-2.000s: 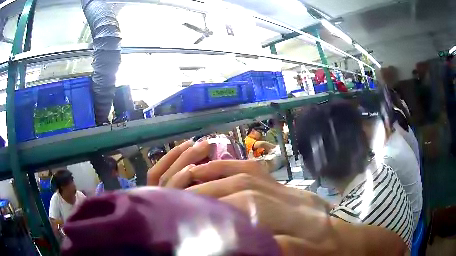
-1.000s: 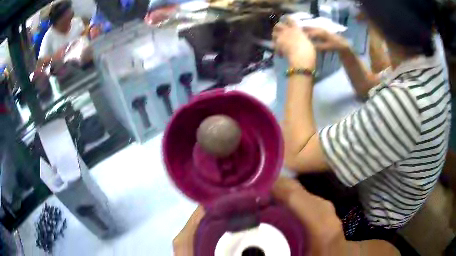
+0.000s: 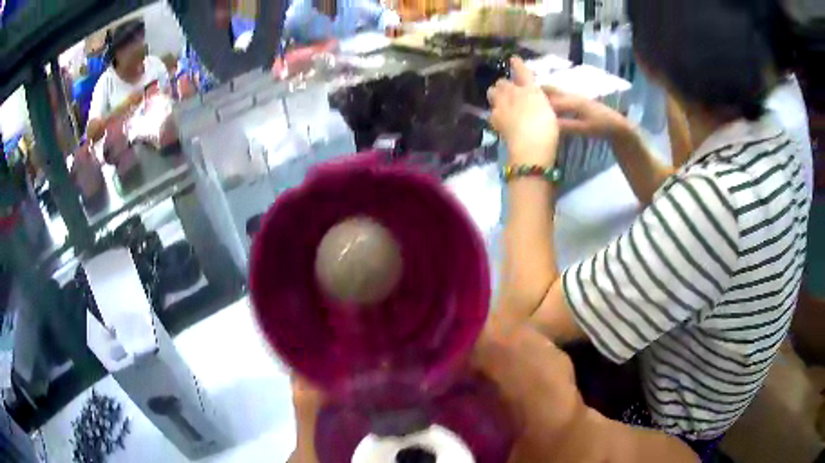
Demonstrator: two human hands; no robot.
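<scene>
A glossy magenta-purple round object point(image 3: 452, 271), blurred and very near the camera, has its hinged hollow lid standing open. A pale round knob sits inside the lid. Below the hinge, a white ring with a dark centre shows, cut off by the bottom edge. My right hand point(image 3: 552, 398) grips the object's right side, its fingers partly blurred. A strip of skin point(image 3: 306, 411) shows at the object's lower left; it may be my left hand, but I cannot tell. The lower part of the object is hidden.
An open retail box point(image 3: 158, 380) stands on the white table at left, beside a pile of small dark accessories point(image 3: 99, 427). A row of cartons point(image 3: 262, 149) stands behind. At right, a person in a striped shirt point(image 3: 687, 298) reaches over the table. Another person point(image 3: 131, 81) sits opposite.
The view has tipped from the overhead rack down to the table. The purple object's lid now shows open. Since one second ago, the object has shifted slightly left in view.
</scene>
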